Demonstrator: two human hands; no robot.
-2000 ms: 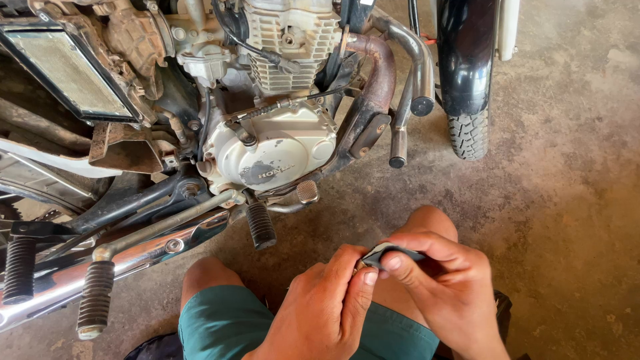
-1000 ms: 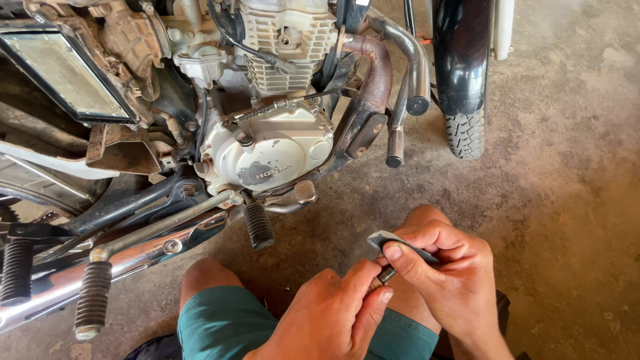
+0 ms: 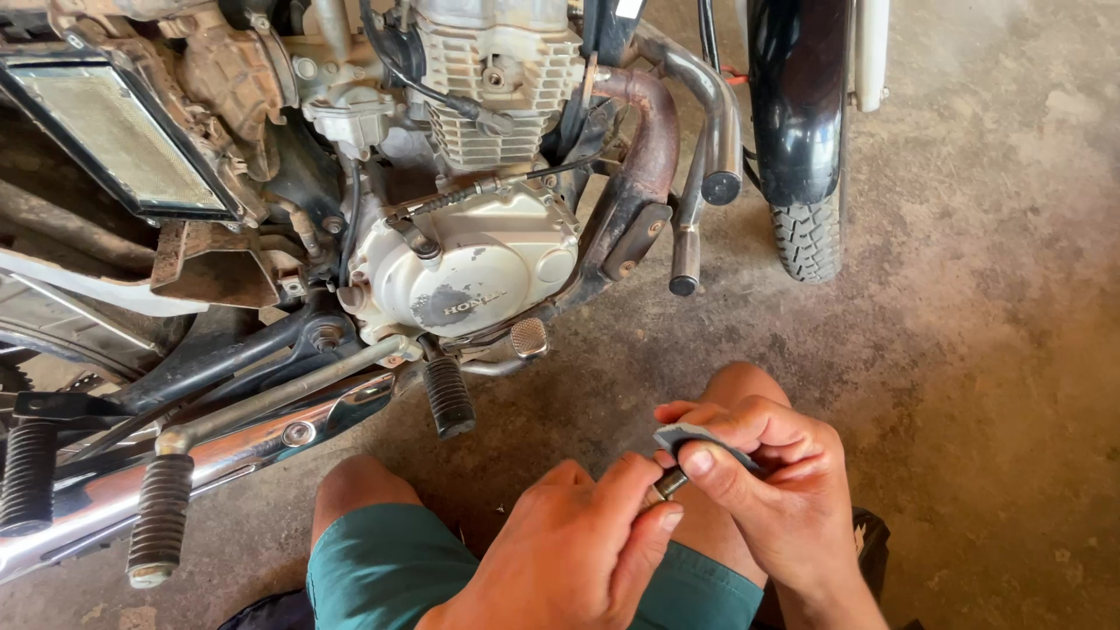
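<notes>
Above my knees, my left hand [image 3: 573, 547] pinches a small metal threaded part [image 3: 670, 483], perhaps a spark plug, between thumb and forefinger. Only its end shows; the fingers hide the rest. My right hand [image 3: 770, 477] grips a folded piece of dark grey sandpaper or similar sheet [image 3: 700, 437], its thumb on top, right against the part's exposed end. Beyond both hands is a Honda motorcycle engine with a finned cylinder [image 3: 490, 96] and a silver crankcase cover [image 3: 472, 271] whose paint is worn. A black cable with a cap [image 3: 477, 114] lies across the fins.
A rubber-covered footpeg [image 3: 448, 398] and the brake pedal pad [image 3: 528, 337] stick out near my knees. The kick starter [image 3: 160, 516] reaches out at lower left over the chrome exhaust [image 3: 262, 437]. Crash bar ends [image 3: 721, 187] and the front wheel [image 3: 807, 241] stand farther off.
The metal part shows between my fingertips now; two seconds ago it was mostly hidden. The grey sheet has shifted in my right hand's fingers. The motorcycle has not moved.
</notes>
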